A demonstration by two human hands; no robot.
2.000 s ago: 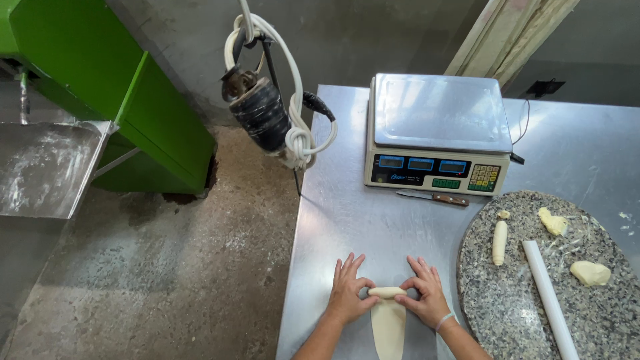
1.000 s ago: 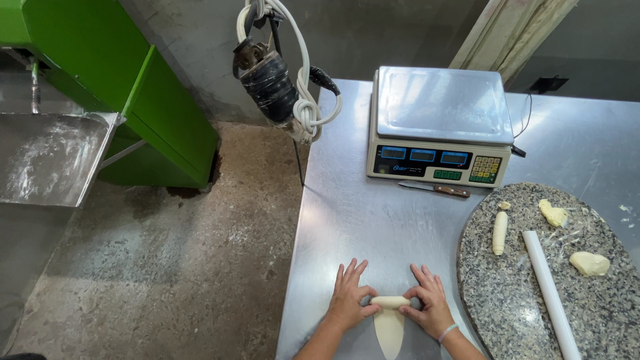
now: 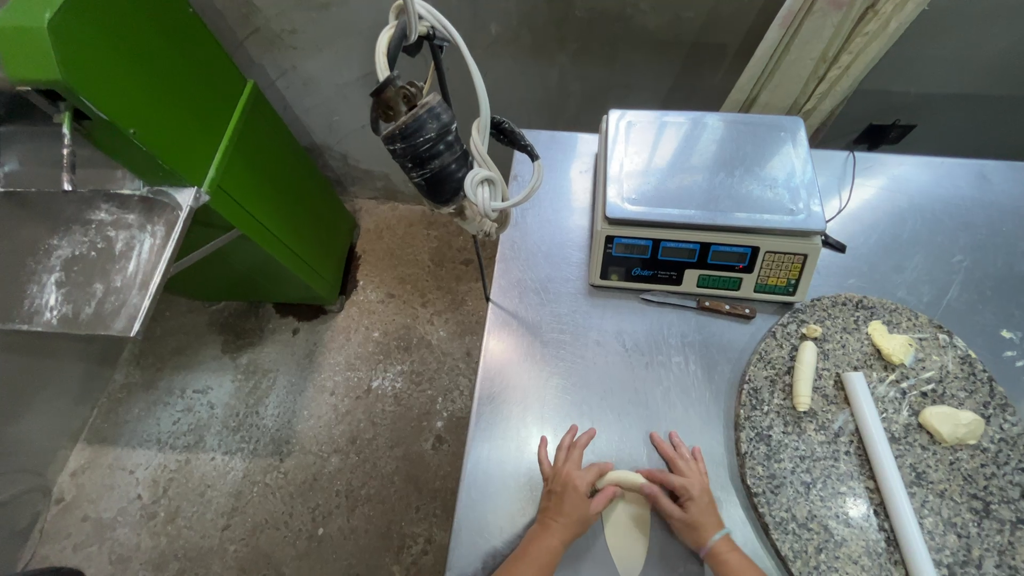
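A flat, pointed strip of pale dough (image 3: 626, 528) lies on the stainless steel table, its far end rolled into a small cylinder. My left hand (image 3: 570, 486) grips the left end of this roll between thumb and index finger. At the right end, my right hand (image 3: 680, 490) pinches it the same way, a pale band around the wrist. The middle of the roll bows slightly away from me. To the right, a finished-looking dough roll (image 3: 804, 376) rests on a round granite slab (image 3: 784, 480), beside a white rolling pin (image 3: 888, 472).
Two soft yellowish lumps (image 3: 892, 344) (image 3: 952, 425) and a small scrap lie on the slab. A digital scale (image 3: 708, 176) stands at the back, a wooden-handled knife (image 3: 724, 308) before it. A taped device (image 3: 428, 148) with white cable hangs by the table's left edge; a green machine (image 3: 264, 184) stands left.
Both hands have stayed at the ends of the roll. The flat part of the dough below it looks shorter than two seconds ago.
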